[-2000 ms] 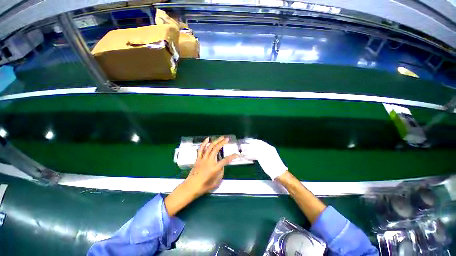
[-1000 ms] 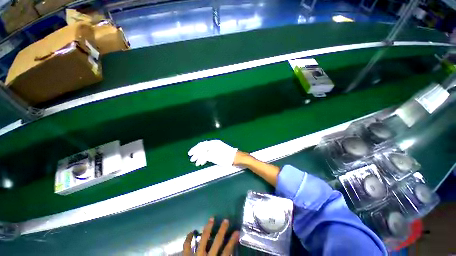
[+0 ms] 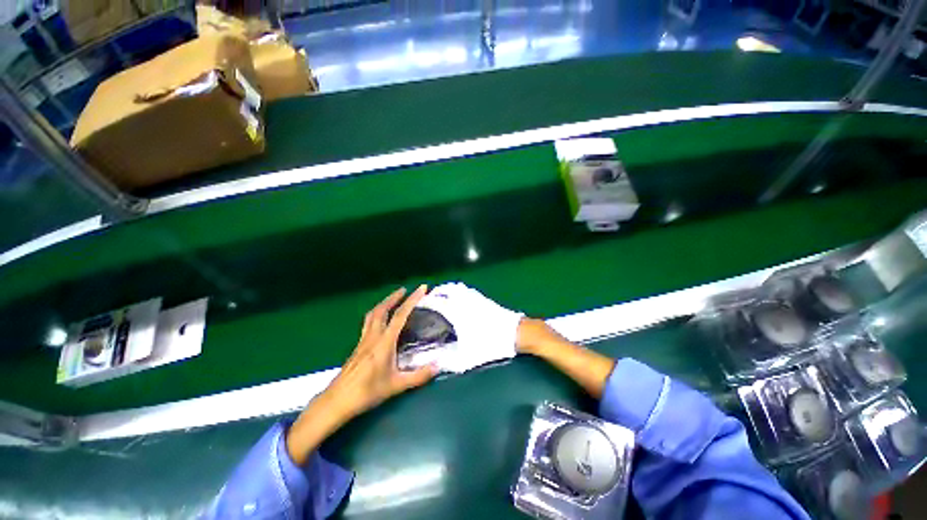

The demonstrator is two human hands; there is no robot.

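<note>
My left hand [image 3: 371, 355], bare, and my right hand [image 3: 470, 327], in a white glove, hold a clear blister tray [image 3: 417, 363] between them over the belt's near rail. A dark round device [image 3: 427, 332] shows in this tray. The glove covers the tray's right part. Another clear tray with a grey round device [image 3: 586, 459] lies on the green worktop in front of my right forearm.
A white retail box [image 3: 107, 343] with an open end flap lies on the belt at left. A green-sided box [image 3: 598, 185] lies on the belt at upper right. Several trays [image 3: 810, 413] lie on the worktop at right. Brown cartons [image 3: 173, 114] stand behind the belt at upper left.
My left hand has come up from the bottom edge, and both hands now hold a tray. The open-flap box has moved left in view. The green-sided box has shifted slightly left.
</note>
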